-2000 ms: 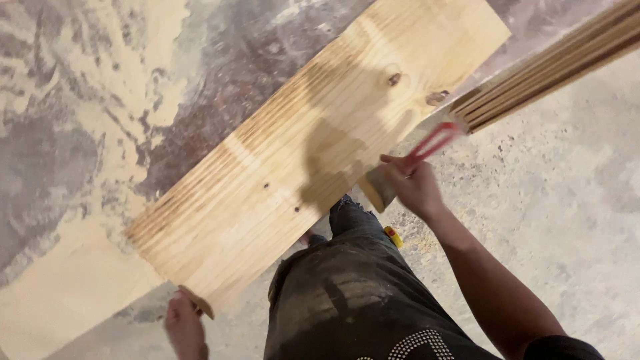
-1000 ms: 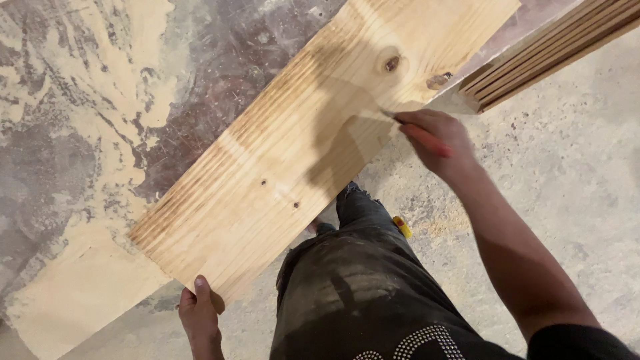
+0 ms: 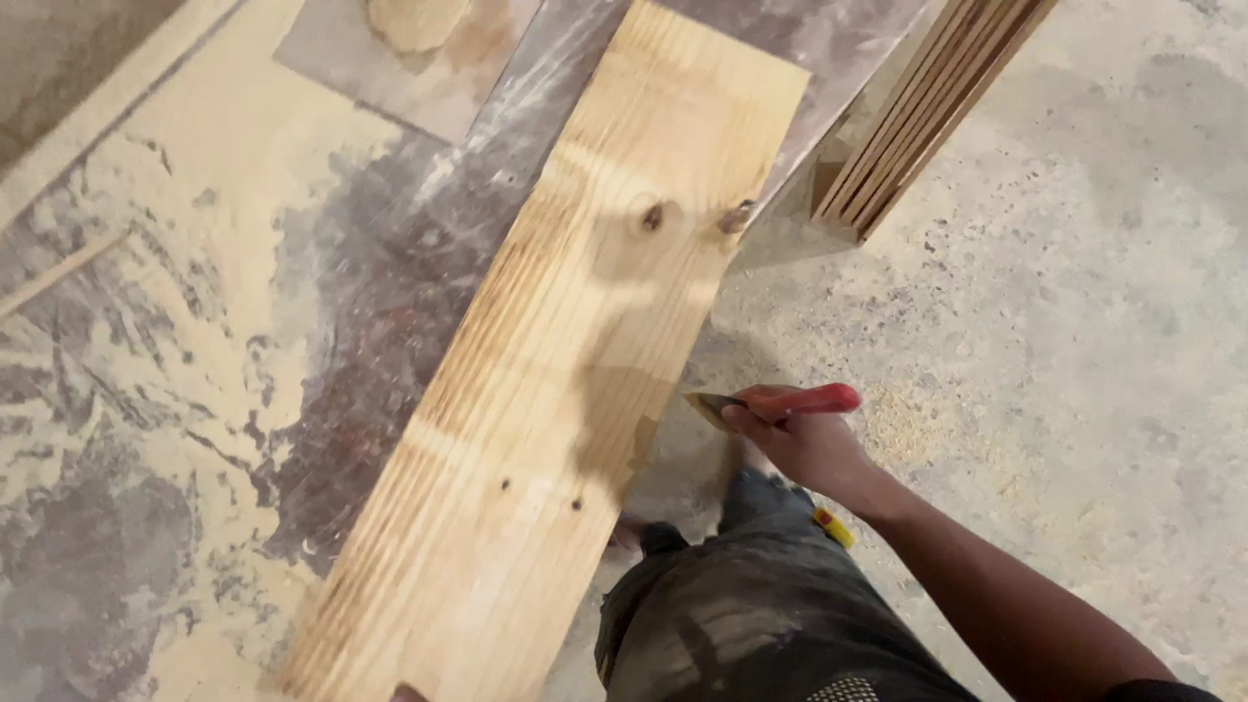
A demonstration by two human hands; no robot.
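A long pine board (image 3: 546, 390) with dark knots lies diagonally across a dusty, stained work surface. My right hand (image 3: 799, 439) grips a red-handled putty knife (image 3: 819, 399) just off the board's right edge. Its blade points left toward the board and bears a tan smear at the tip. Only a fingertip of my left hand (image 3: 408, 693) shows, on the board's near end at the bottom edge of the view; the rest is out of view. A shadow falls over the board's middle, beside a darker patch at the right edge.
A flat sheet (image 3: 487, 73) with a tan lump of filler-like material (image 3: 419, 21) lies at the top. Several stacked boards (image 3: 921, 127) stand at upper right. A thin wooden strip (image 3: 63, 271) lies at left. Pale dust covers much of the surface. A yellow object (image 3: 834, 526) is by my leg.
My right hand has drawn back from the board's edge with the putty knife. My left hand has mostly left the view, which has shifted to show the board's far end.
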